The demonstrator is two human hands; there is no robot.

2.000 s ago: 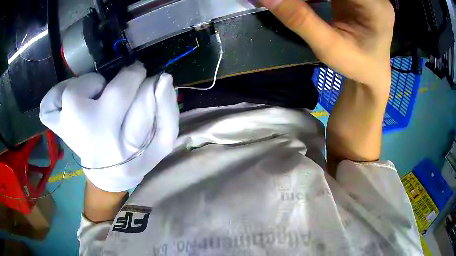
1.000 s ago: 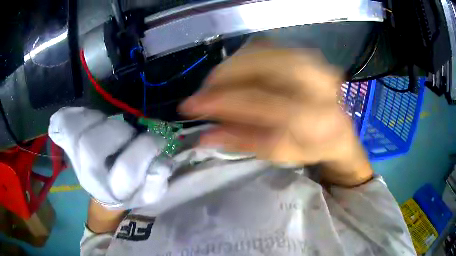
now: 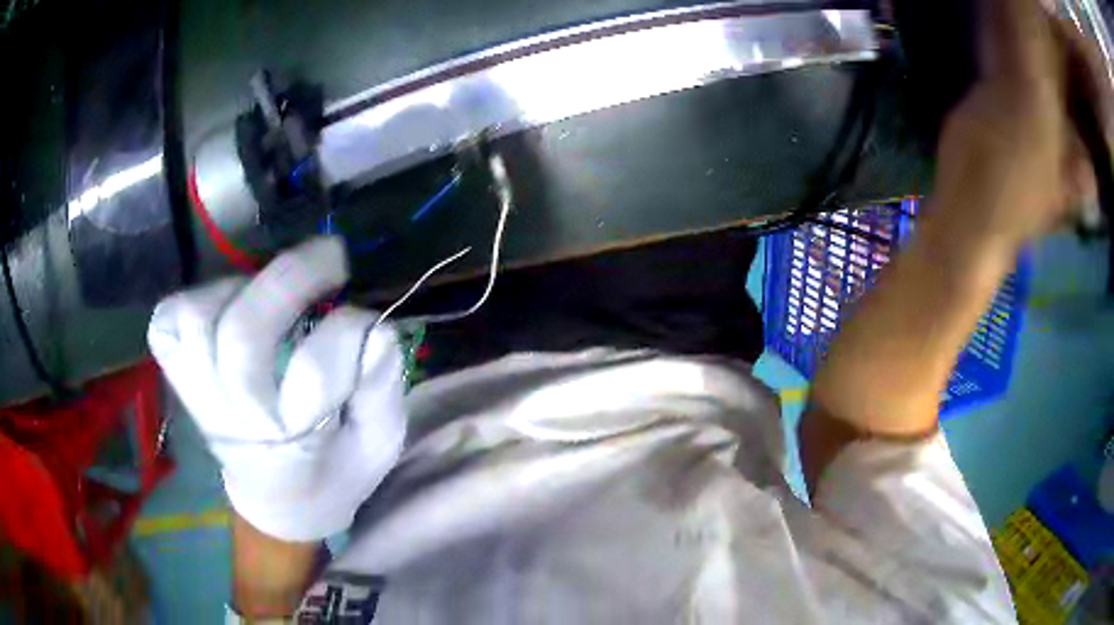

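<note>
My left hand [image 3: 283,391], in a white glove, is closed on a small green circuit board [image 3: 414,335], mostly hidden by the fingers. A thin wire strand lies over the glove, its end sticking up past the fingertips. The motorised unit [image 3: 586,93], a silver bar with a grey cylinder and black fitting, lies on the bench. A red wire [image 3: 220,232] runs from its cylinder towards the glove. A blue wire [image 3: 437,198] and a white wire [image 3: 500,232] hang near the bar. My bare right hand [image 3: 1038,134] is blurred at the upper right; its grip is unclear.
The dark green bench [image 3: 684,183] ends at a front edge above my lap. A blue crate [image 3: 843,275] stands below at the right, with a yellow basket [image 3: 1038,562] lower down. A red stool [image 3: 80,476] is at the lower left. Dark cords hang near the unit's right end.
My right hand has moved from near the circuit board to the upper right. My gloved left hand has stayed near the bench edge, its fingers now covering most of the board.
</note>
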